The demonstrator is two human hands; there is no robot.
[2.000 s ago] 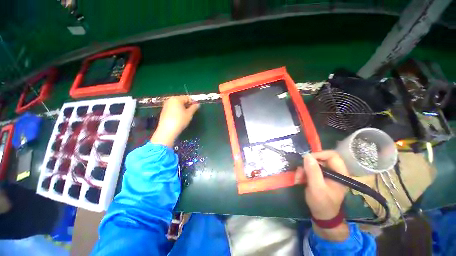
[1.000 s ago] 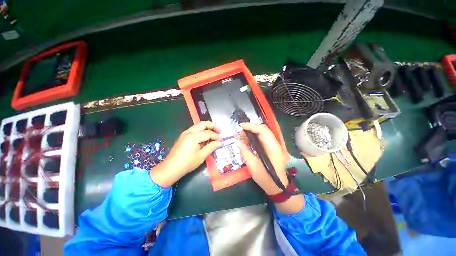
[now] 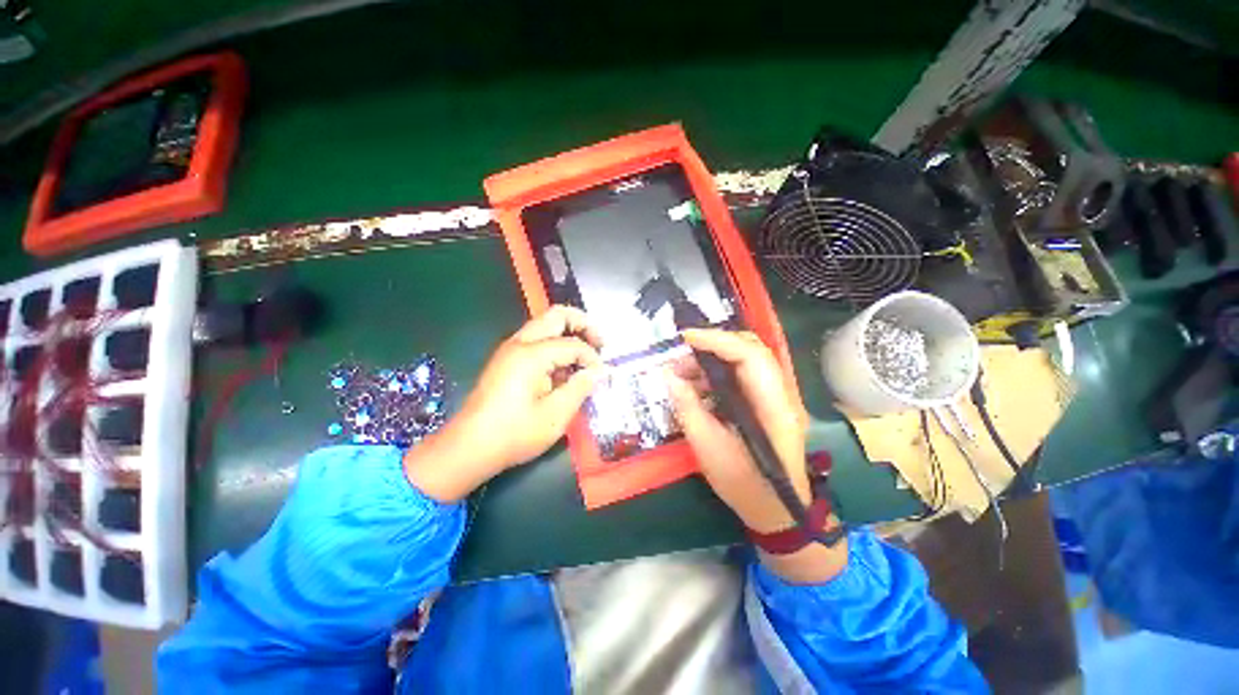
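Note:
The orange-red fixture (image 3: 622, 482) lies in front of me around a tablet with a silver-grey battery (image 3: 632, 258). The circuit board (image 3: 636, 407) at its near end is bright with glare. My right hand (image 3: 741, 421) holds the soldering iron (image 3: 756, 437) by its black handle, over the right side of the tablet; its tip cannot be made out. My left hand (image 3: 523, 394) is over the fixture's left edge, thumb and fingertips close together at the board. Whether they pinch something small is too blurred to tell.
A pile of small round components (image 3: 387, 401) lies left of the fixture. A white parts tray (image 3: 166, 448) is far left, another orange-red frame (image 3: 136, 217) behind it. At right are a white cup (image 3: 845, 367) of silvery bits, cardboard (image 3: 883, 441) and a black fan (image 3: 840, 249).
My left hand has moved from beyond the component pile to the tablet's board. My right hand has moved inward over the tablet with the iron. The view has shifted right.

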